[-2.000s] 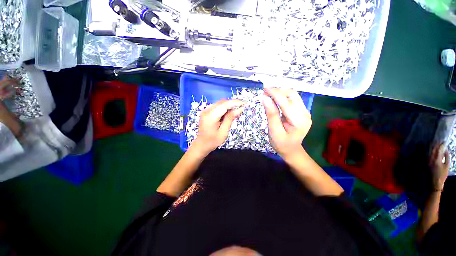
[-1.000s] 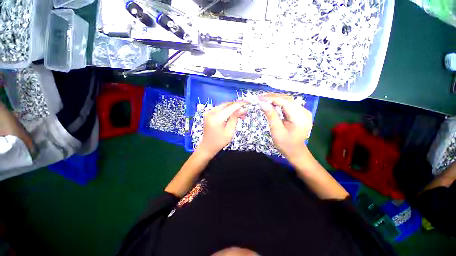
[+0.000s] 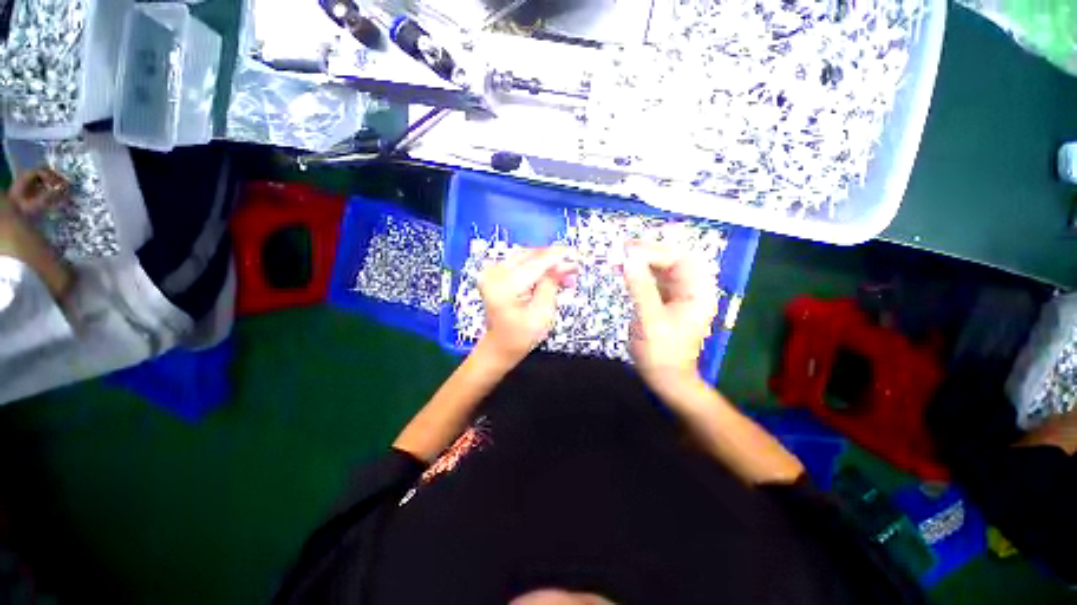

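Note:
The blue parts bin (image 3: 487,199) lies at the lap, full of small white and silver workpieces (image 3: 596,310). My left hand (image 3: 520,298) is over the bin's left part, its thumb and fingertips together. My right hand (image 3: 671,305) is over the right part, its thumb and fingers pinched. A small pale spot shows at each hand's fingertips, but it is too small and blurred to tell whether it is a workpiece. The two hands are apart, with parts showing between them.
A large clear tub (image 3: 880,225) heaped with parts and a metal machine (image 3: 532,89) stand on the bench ahead. A smaller blue bin (image 3: 343,284) is at left. Red stools (image 3: 250,254) stand on both sides. Neighbours' hands and sleeves show at both edges.
My hands were close together at the fingertips one second ago and are now apart, slightly lower. The view has shifted a little. The left neighbour's hand has moved.

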